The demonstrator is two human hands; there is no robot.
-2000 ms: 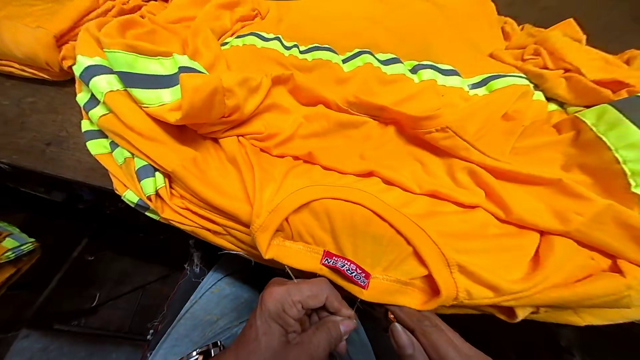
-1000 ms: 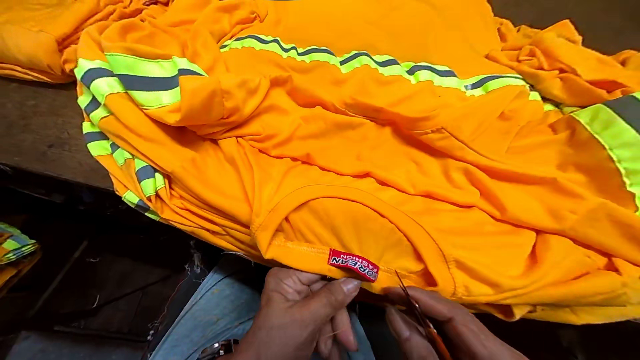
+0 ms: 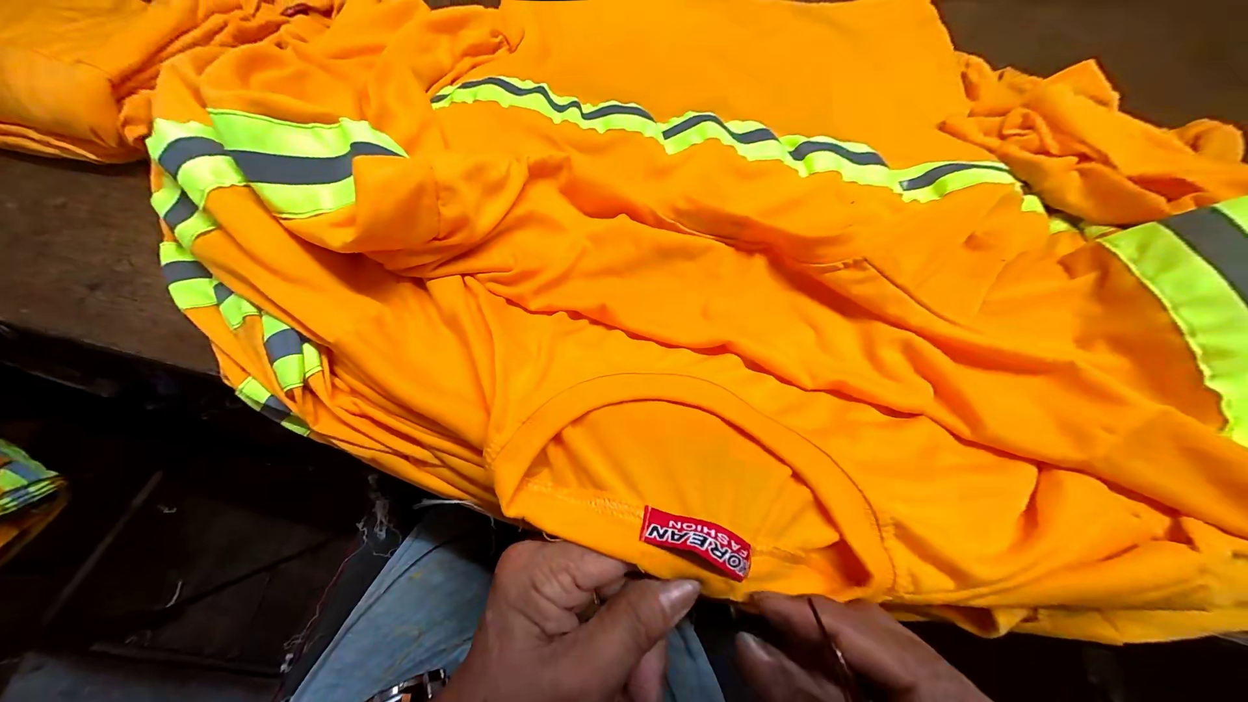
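An orange knit shirt (image 3: pixel 624 292) with yellow-green and grey reflective bands lies with its round neckband (image 3: pixel 673 390) toward me. A red woven label (image 3: pixel 696 542) bearing writing sits inside the back of the neck. Just left of and below the label, my left hand (image 3: pixel 575 624) pinches the neckband's edge between thumb and fingers. My right hand (image 3: pixel 848 643) is at the same edge to the right of the label, its fingers around a thin, dark metal tool (image 3: pixel 829 634); the tool's lower part is hidden, so its kind cannot be told.
More orange garments (image 3: pixel 58 88) lie bunched at the far left and upper right of the dark wooden table (image 3: pixel 88 234). A folded banded garment (image 3: pixel 24 487) is low at the left. Denim-covered legs (image 3: pixel 400 595) are under the table edge, with loose threads nearby.
Two seconds ago both hands were near the label's lower edge. My right hand then showed an orange-handled tool pointing at the neckband; now less of that tool shows.
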